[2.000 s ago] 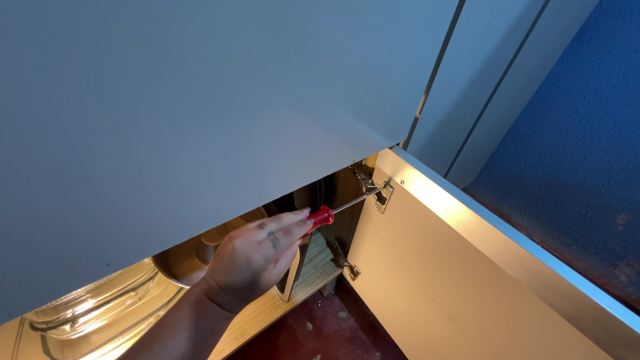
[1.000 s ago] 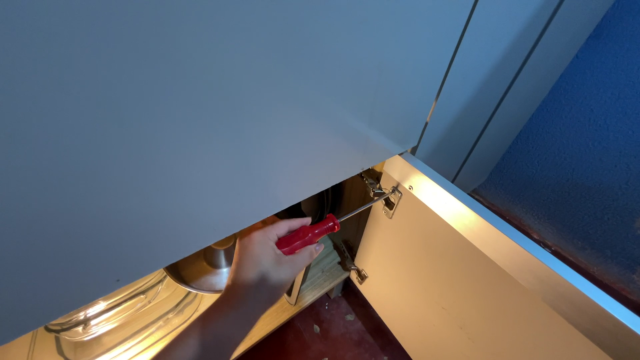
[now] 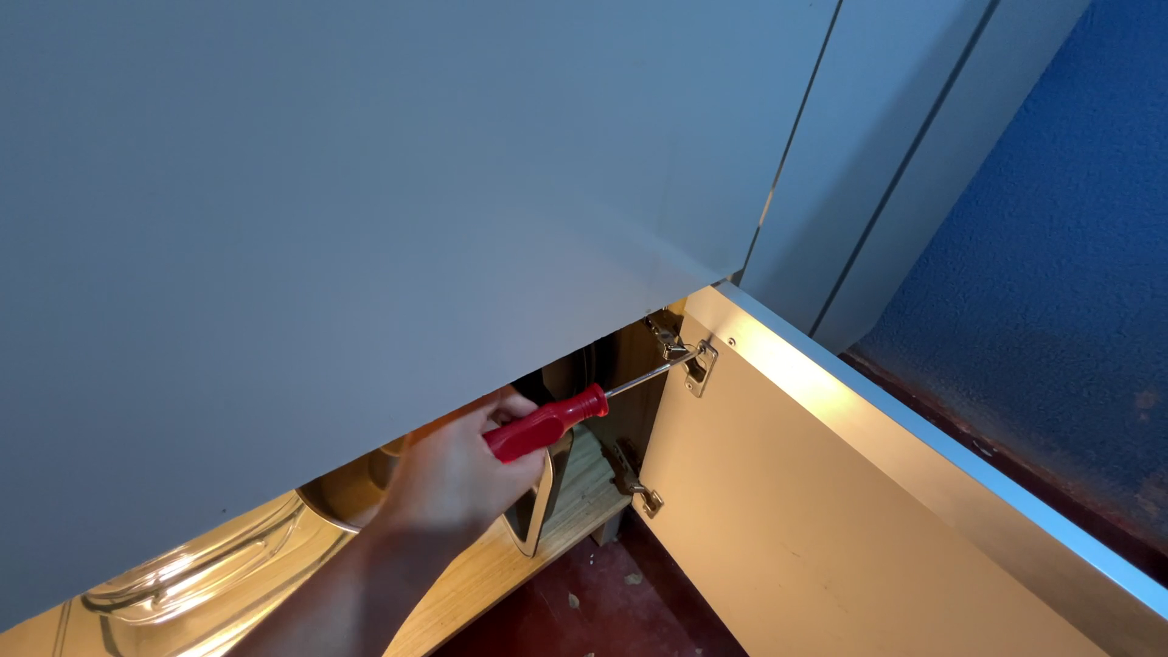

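Note:
My left hand (image 3: 484,456) is closed around the red handle of a screwdriver (image 3: 547,424). Its metal shaft slants up to the right, and the tip is at the upper hinge cup plate (image 3: 701,368) on the inner face of a pale cabinet door (image 3: 821,493). The upper hinge arm (image 3: 666,335) is close beside that plate, inside the cabinet. A lower hinge (image 3: 643,493) sits further down by the door's edge. My right hand is not in view.
A large pale panel (image 3: 365,228) overhangs the cabinet. Inside are a metal pan (image 3: 338,497), clear dishes (image 3: 192,575) and a dark, light-rimmed object (image 3: 538,511) on a wooden shelf (image 3: 474,575). Dark red floor (image 3: 593,602) lies below; a blue wall (image 3: 1049,228) stands right.
My left hand has shifted its grip on the handle, whose rear part is now more exposed than two seconds ago. The screwdriver tip stays at the upper hinge plate.

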